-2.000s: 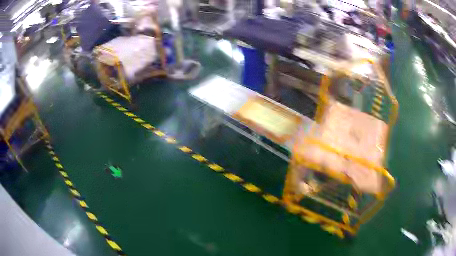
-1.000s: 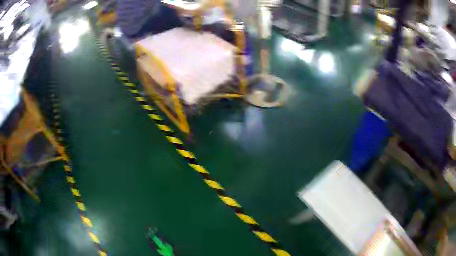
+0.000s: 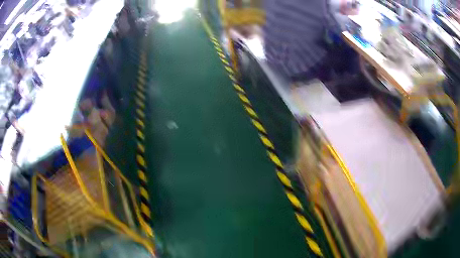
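Note:
Neither of my hands is in the picture. Nearest in front of me is a green floor aisle [image 3: 196,151] between two lines of yellow-black tape. On the right stands a yellow-framed trolley [image 3: 353,184] with a pale, flat load [image 3: 383,161] on top. On the left stands another yellow-framed trolley [image 3: 75,201], which looks brown inside. The picture is blurred, so small details cannot be told.
A long white table [image 3: 65,85] piled with pale, indistinct items runs along the left. A person in a dark striped top [image 3: 295,38] is beyond the right trolley. A work table with a wooden edge [image 3: 378,65] stands at the upper right.
The view has turned left and moved forward along the aisle. The pale-topped trolley is now large and near on the right. The white bench and the trolley beside it have left the picture.

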